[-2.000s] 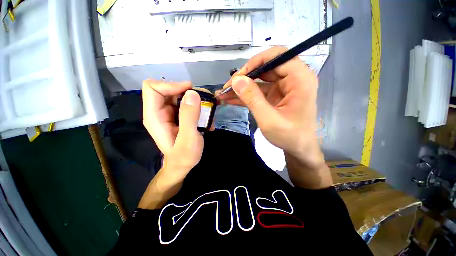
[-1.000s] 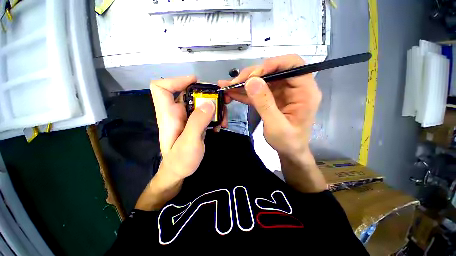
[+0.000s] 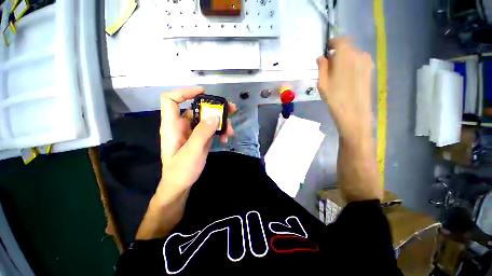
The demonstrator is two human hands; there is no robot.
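Note:
My left hand (image 3: 183, 135) holds a black rounded-square watch housing (image 3: 196, 111) above the lap. Its open side faces me, showing a silver-white battery (image 3: 211, 111) with a yellow tape edge. My left thumb lies on the battery and the fingers are behind the housing. My right hand (image 3: 348, 75) is blurred at the right end of the white bench, away from the housing. Part of the dark tweezers (image 3: 328, 47) shows at its fingertips; whether the fingers still grip them is unclear.
The white bench (image 3: 145, 51) ahead carries a perforated plate (image 3: 259, 21), an orange-brown fixture (image 3: 221, 7) and a slotted metal block (image 3: 225, 55). A red button (image 3: 287, 96) is on its front. White trays (image 3: 81, 102) are at left, white sheets (image 3: 294, 153) below the button, cardboard boxes (image 3: 412, 229) lower right.
My right hand has moved from the housing's edge, up and right to the bench's right end, with the tweezers. My left hand still holds the housing. The view has shifted, showing the fixture and red button.

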